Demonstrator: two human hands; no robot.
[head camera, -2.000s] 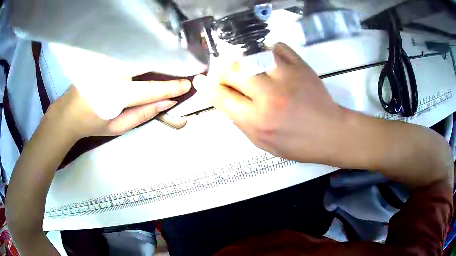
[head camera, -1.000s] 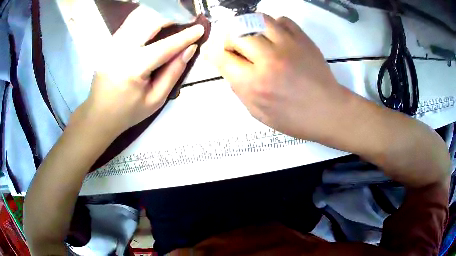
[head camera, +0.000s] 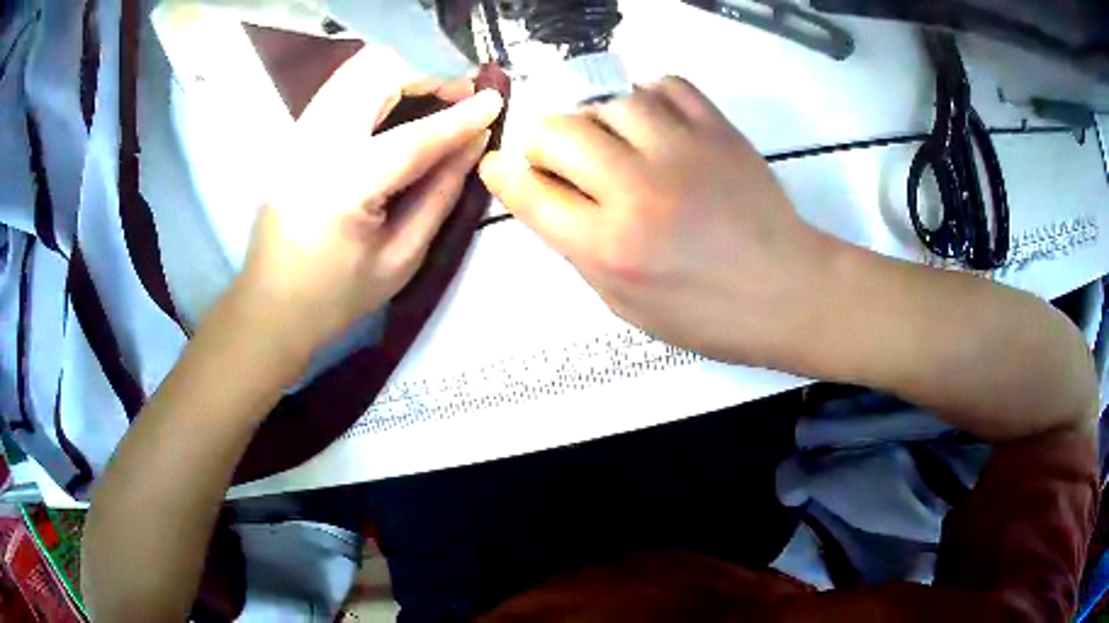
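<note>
A maroon panel (head camera: 420, 316) lies at left centre, curving from the presser foot (head camera: 489, 34) down to the table's front edge. My left hand (head camera: 365, 201) lies on it, fingertips closed on its narrow folded end just below the foot. My right hand (head camera: 663, 207) is to the right of the fold, thumb and fingers bent together, its fingertips close to the maroon edge; whether they touch it or hold anything is not clear. Pale grey-blue cloth with maroon bands (head camera: 91, 231) bunches at the left. The needle itself cannot be made out.
Black-handled shears (head camera: 961, 183) lie on the white table (head camera: 584, 396) at right. A slim dark slotted tool (head camera: 791, 24) lies at top. A black ribbed fitting (head camera: 572, 22) is right of the foot. More grey-blue cloth (head camera: 870, 487) hangs below the table at right. A red basket (head camera: 31, 572) shows at lower left.
The white bulk at top left in the oldest frame is out of view. More of the maroon panel and banded cloth shows at left. My right hand has moved left, closer to the fold.
</note>
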